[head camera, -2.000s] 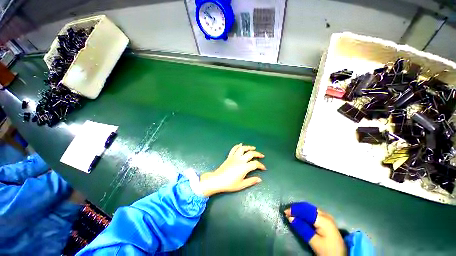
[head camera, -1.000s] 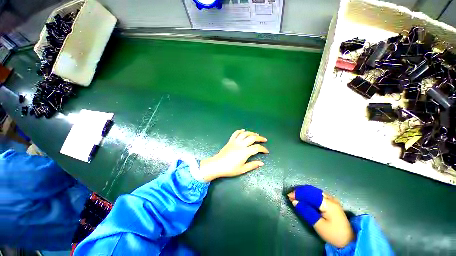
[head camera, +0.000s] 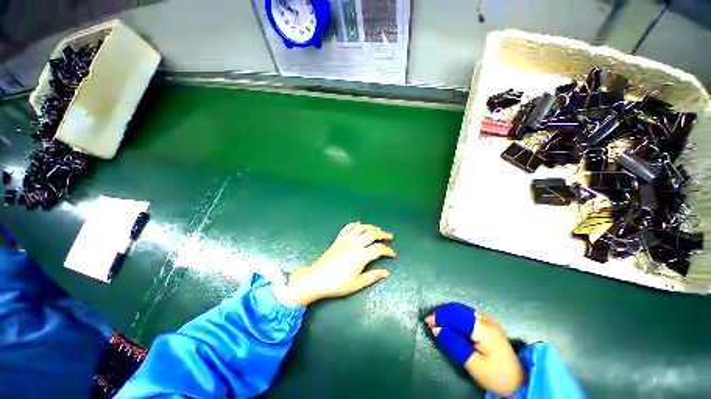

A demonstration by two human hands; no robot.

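Note:
My left hand (head camera: 341,263) lies palm down on the green bench (head camera: 312,167), fingers apart, with nothing seen in it. My right hand (head camera: 477,347) rests low on the bench to its right, with blue wraps on two fingers. Its fingers are together and the tips point left. A small dark patch shows at the tips; whether it is a thing or shadow I cannot tell. The hands are apart.
A foam box (head camera: 468,175) of black binder clips stands at right. Another foam box (head camera: 105,109) lies tipped at far left, clips (head camera: 51,173) spilling out. A white paper (head camera: 97,234) has clips on its right edge. A worker's blue sleeve (head camera: 39,327) is at lower left.
The camera view has shifted, so the bench things sit farther left in the picture than two seconds ago. Both hands stay in nearly the same places on the bench.

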